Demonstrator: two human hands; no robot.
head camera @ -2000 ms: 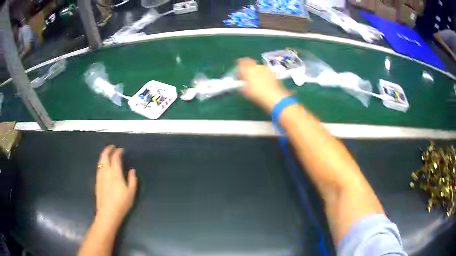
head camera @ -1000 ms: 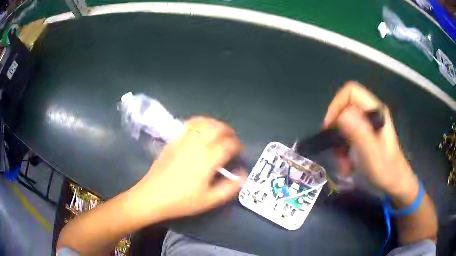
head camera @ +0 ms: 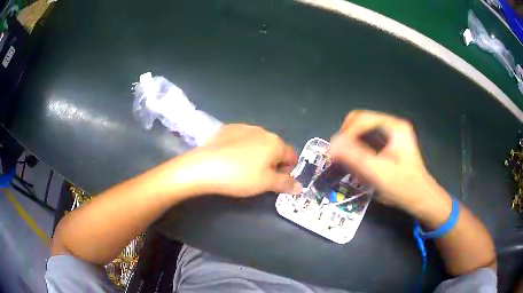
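The open white socket housing (head camera: pixel 321 220) lies on the dark bench mat, crowded with small parts, a green board patch and a black module (head camera: pixel 308 171). My left hand (head camera: pixel 252 163) is at its left edge, fingertips on the rim. My right hand (head camera: pixel 381 157) is over its upper right part, thumb and fingers curled together and blurred. Something dark shows within the right hand's curl and below it; I cannot tell whether it is a tool. The clear plastic bag (head camera: pixel 172 111) with the white cord runs up and left from my left hand, with the white plug (head camera: pixel 147 81) at its far end.
The green conveyor (head camera: pixel 424 23) with its pale edge curves across the upper right and carries another bagged cord (head camera: pixel 487 43). A gold strip pile (head camera: pixel 518 171) is at the right edge. More gold parts (head camera: pixel 123 263) lie below the mat at lower left. A blue wrist strap (head camera: pixel 448 222) trails a cord.
My right hand has moved left over the housing, and the long dark tool beside it no longer shows clearly. My left hand has shifted slightly up and right. The housing appears a little higher in view.
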